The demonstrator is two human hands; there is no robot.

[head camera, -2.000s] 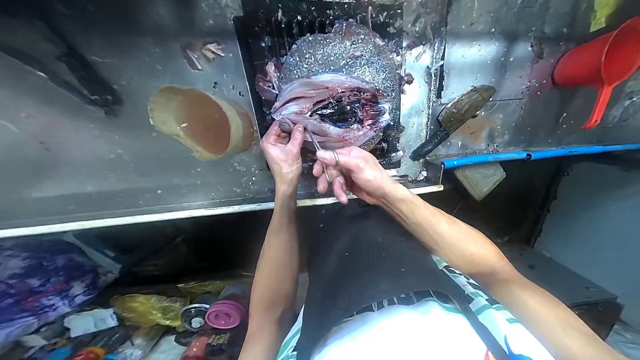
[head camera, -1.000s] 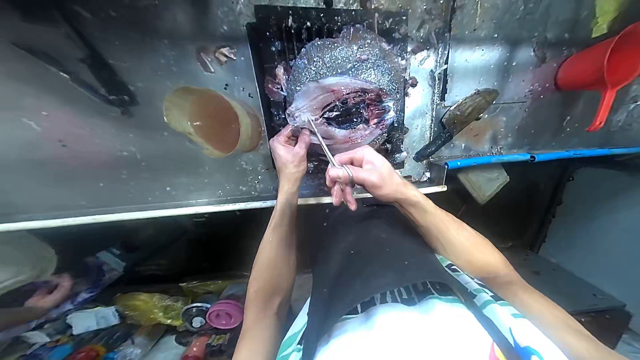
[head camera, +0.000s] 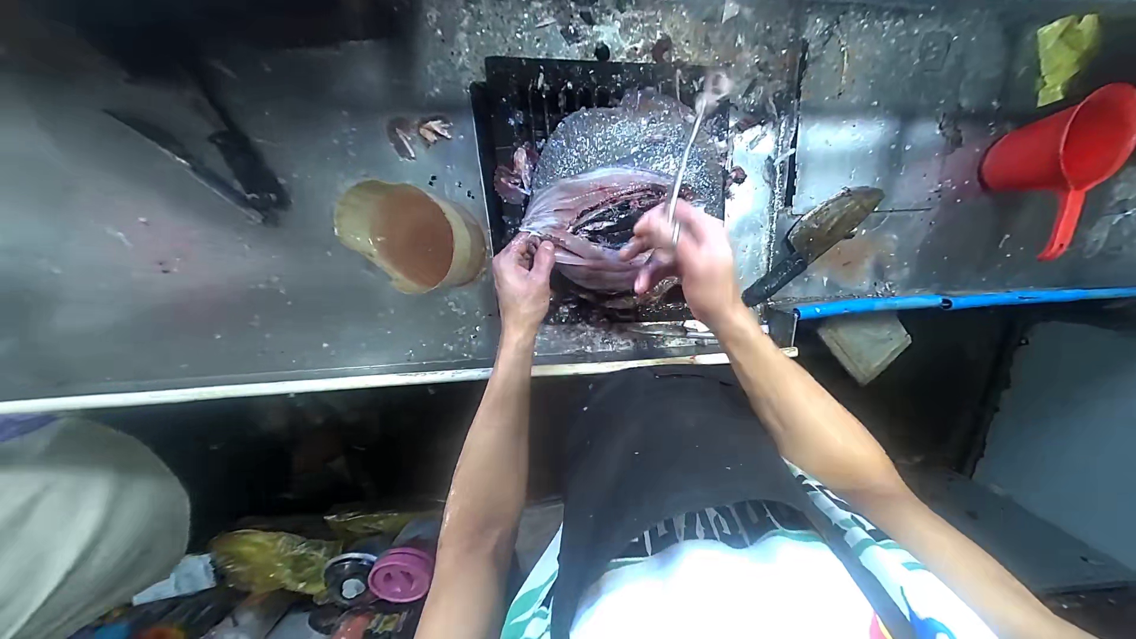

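A large scaly fish [head camera: 603, 146], its body cut open with pink flesh and a dark cavity showing, lies on a black ridged board [head camera: 506, 75]. My left hand [head camera: 524, 275] pinches the edge of the flesh at the fish's left end. Above the right part of the opening, my right hand [head camera: 688, 253] is blurred and holds a thin metal tool [head camera: 685, 160], which looks like forceps or scissors, pointing up and away from the flesh. The far end of the tool is blurred, so its exact kind cannot be told.
A tan container [head camera: 466, 248] of cloudy liquid stands left of the board, with a knife [head camera: 191, 169] farther left. At right are a broad-bladed knife [head camera: 830, 226], a red plastic dipper [head camera: 1034, 160] and a blue pipe [head camera: 887, 304]. Another person's light clothing [head camera: 89, 532] shows at lower left.
My right hand has risen from below the fish to over its opening, and the tool's long part now points upward. My left hand stays at the flesh edge. The other person's clothing has come farther into view.
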